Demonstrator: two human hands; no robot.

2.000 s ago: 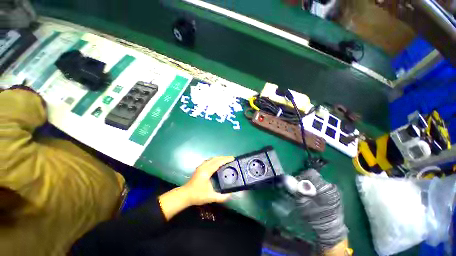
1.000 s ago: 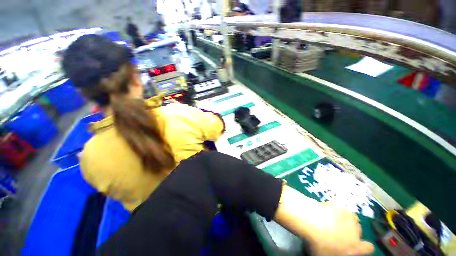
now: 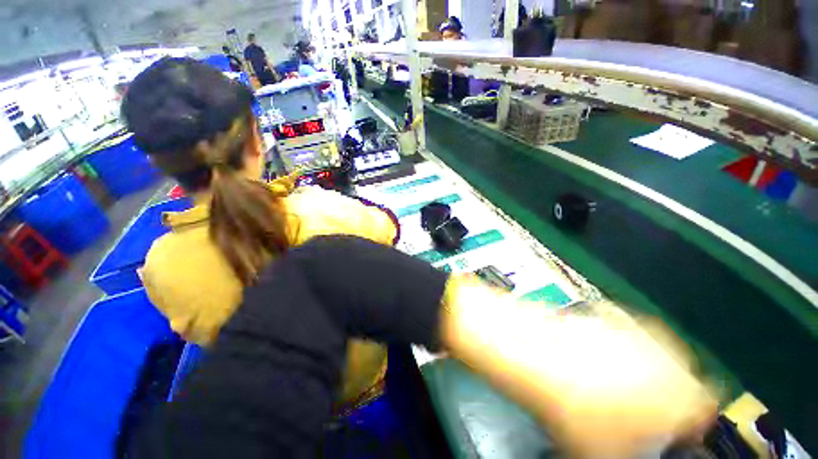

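My left hand (image 3: 628, 394), bare and blurred, reaches across the green bench (image 3: 489, 408) at the lower right. Its fingers run toward the bottom edge, over a dark shape I cannot make out, so I cannot tell whether it holds anything. My right hand is out of the picture. Black socket cubes (image 3: 442, 226) lie on the printed sheet (image 3: 422, 191) beyond my forearm. Another black cube (image 3: 572, 211) with a round end face sits on the green surface behind the bench edge. The pile of small white pieces is hidden by my arm.
A co-worker in yellow (image 3: 215, 260) is at the left, beside blue bins (image 3: 90, 368). Devices with red displays (image 3: 300, 128) stand beyond. The cream block (image 3: 753, 414) is at the lower right. A rusty-edged rail (image 3: 628, 85) crosses the upper right, above a grey crate (image 3: 543, 121).
Two seconds ago my left hand held a two-outlet black cube; the view has since swung left and up. Over the last second my left arm has moved nearer the white pieces, now covering them.
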